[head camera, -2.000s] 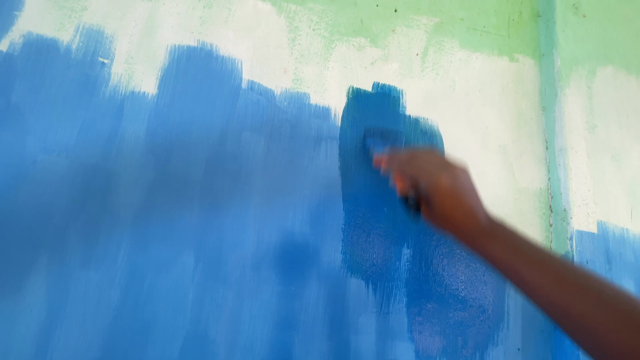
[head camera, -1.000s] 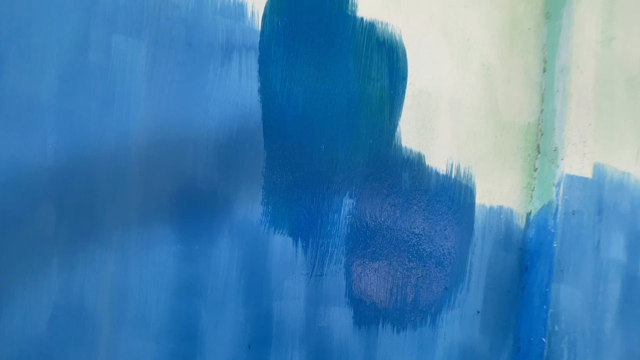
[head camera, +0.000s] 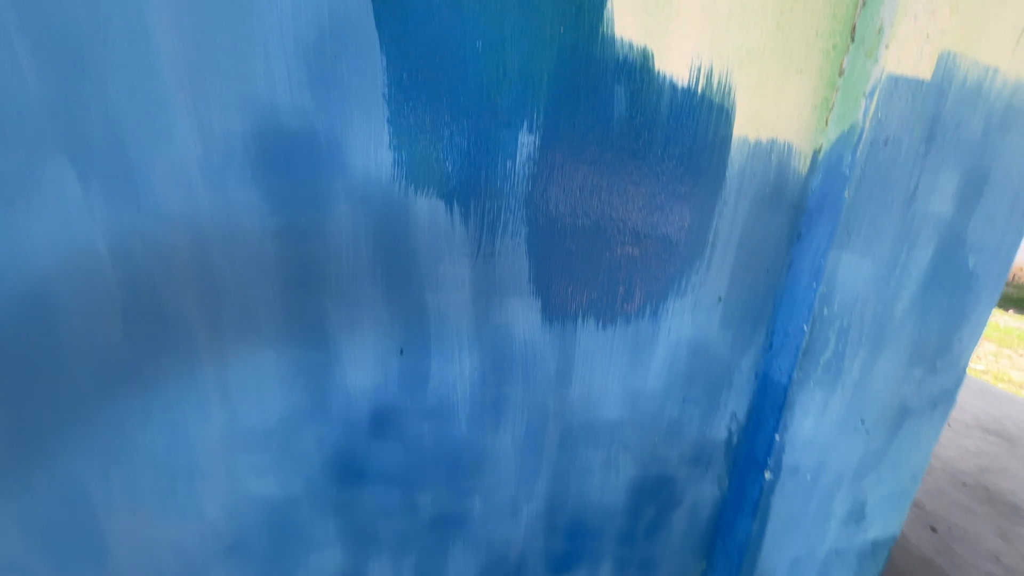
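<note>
A wall (head camera: 448, 464) fills most of the head view, coated in streaky blue paint. A darker blue patch of paint (head camera: 616, 184), with a slight sheen and ragged brushed edges, covers its upper middle. Cream and pale green paint (head camera: 744, 48) shows above and to the right of that patch. Neither my left hand nor my right hand is in the frame, and no brush shows.
A narrow vertical strip (head camera: 788, 352), brighter blue below and green above, runs down the wall at the right. Past the wall's right edge lie a grey floor (head camera: 972, 480) and a bit of grass (head camera: 1004, 340).
Two seconds ago a hand was on the dark patch with what looks like a paintbrush; it has left the view. The view has shifted down and to the right.
</note>
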